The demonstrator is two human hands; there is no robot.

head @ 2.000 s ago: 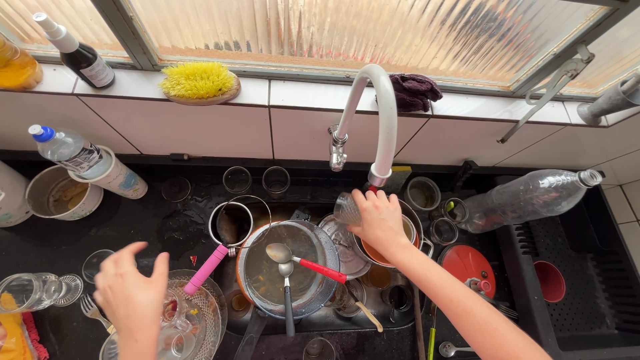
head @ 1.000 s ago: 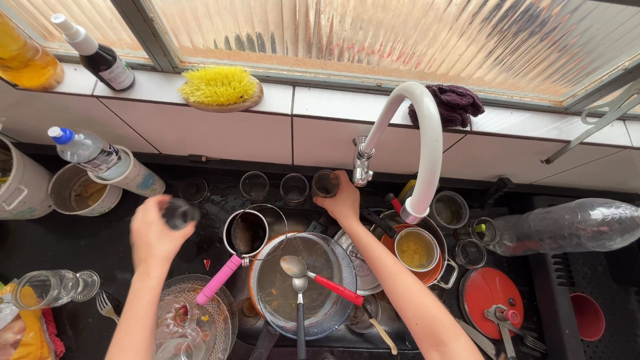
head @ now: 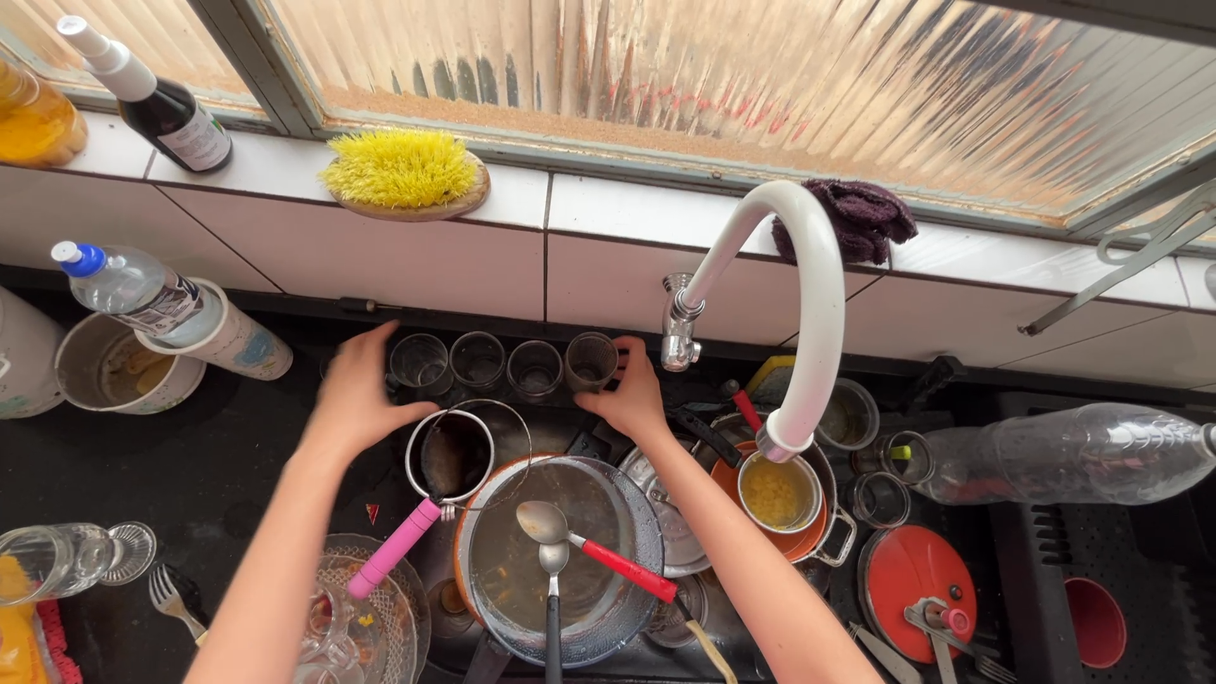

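Note:
Several drinking glasses stand in a row on the black counter by the tiled wall. My right hand (head: 629, 394) has its thumb and fingers around the rightmost glass (head: 591, 362). My left hand (head: 359, 394), slightly blurred, is spread beside the leftmost glass (head: 420, 365); whether it touches the glass I cannot tell. Below the row are a metal mug with a dark inside (head: 450, 456) and a pink handle (head: 395, 549), and a large pot of cloudy water (head: 559, 560). A red-handled spoon (head: 542, 522) and a black-handled spoon (head: 553, 558) lie across the pot.
A white curved faucet (head: 823, 285) arches over a small pot of yellowish liquid (head: 779, 491). To the right are a red lid (head: 917, 591), a large plastic bottle (head: 1054, 454) and a black dish rack (head: 1026, 617). Glass dishes (head: 410, 608) lie lower left. A yellow brush (head: 404, 171) sits on the ledge.
My left hand has brought a glass to the row from the left; it held one in the air a second ago. My right hand stays at the row's right end, having earlier been under the faucet.

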